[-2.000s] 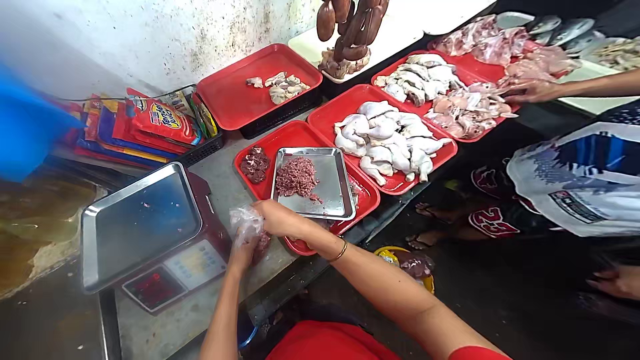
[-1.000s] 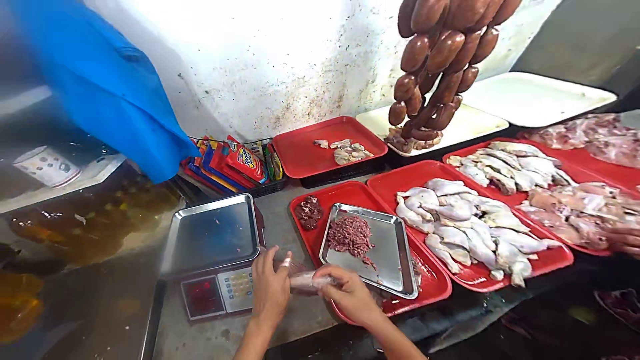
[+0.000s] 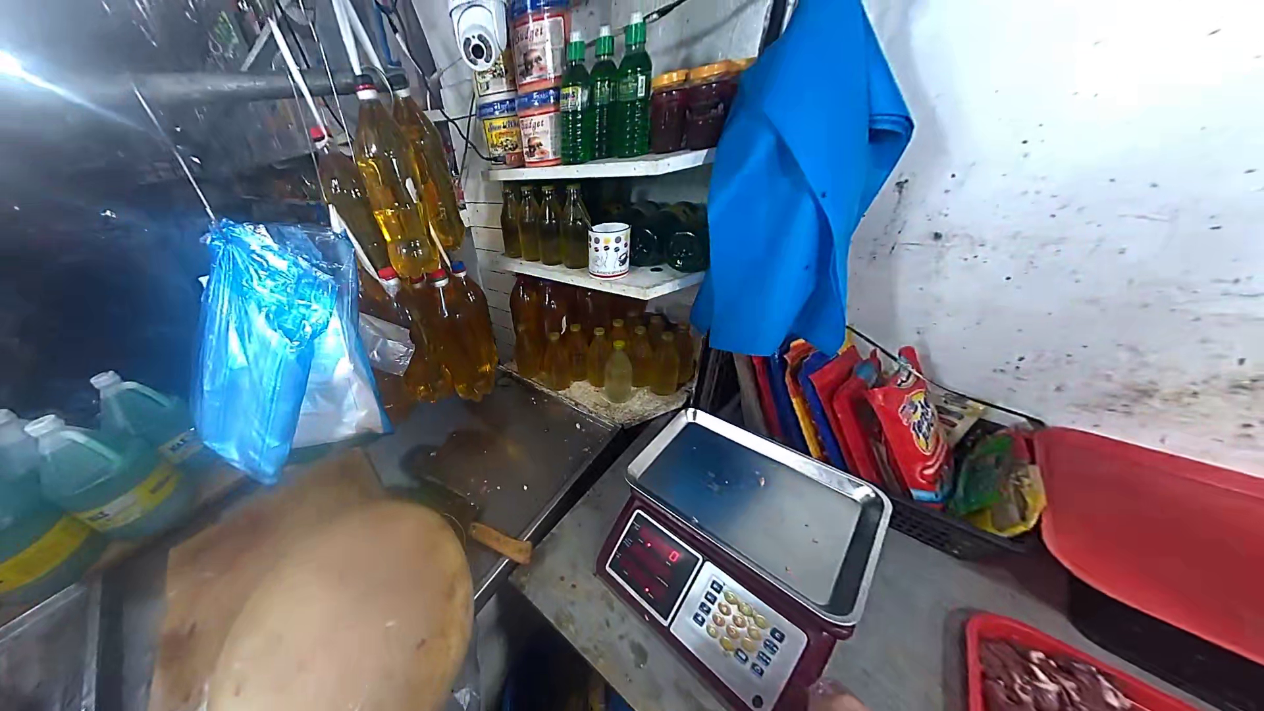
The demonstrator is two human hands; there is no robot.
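Note:
Only a small, blurred part of a hand, seemingly my left hand point(image 3: 834, 697), shows at the bottom edge; its fingers and anything in them are hidden. It is nearest the lower right corner of a dark red digital scale point(image 3: 731, 612), whose steel pan point(image 3: 760, 509) holds only small specks. My right hand is out of the frame. At the lower right, dark chopped meat point(image 3: 1047, 676) lies in a red tray point(image 3: 976, 642). A round wooden board point(image 3: 346, 602) and a wooden handle point(image 3: 501, 542) are at the lower left.
Blue plastic bags point(image 3: 262, 346) hang beside bottles of yellow liquid point(image 3: 395, 197). Shelves point(image 3: 612, 276) hold bottles, jars and a mug point(image 3: 609, 249). Blue cloth point(image 3: 800, 178) hangs above packets in a black basket point(image 3: 948, 533). Large jugs point(image 3: 109, 474) stand at left.
The view has swung far to the left. Both hands, earlier together around a clear plastic bag beside the scale, have dropped almost wholly out of sight.

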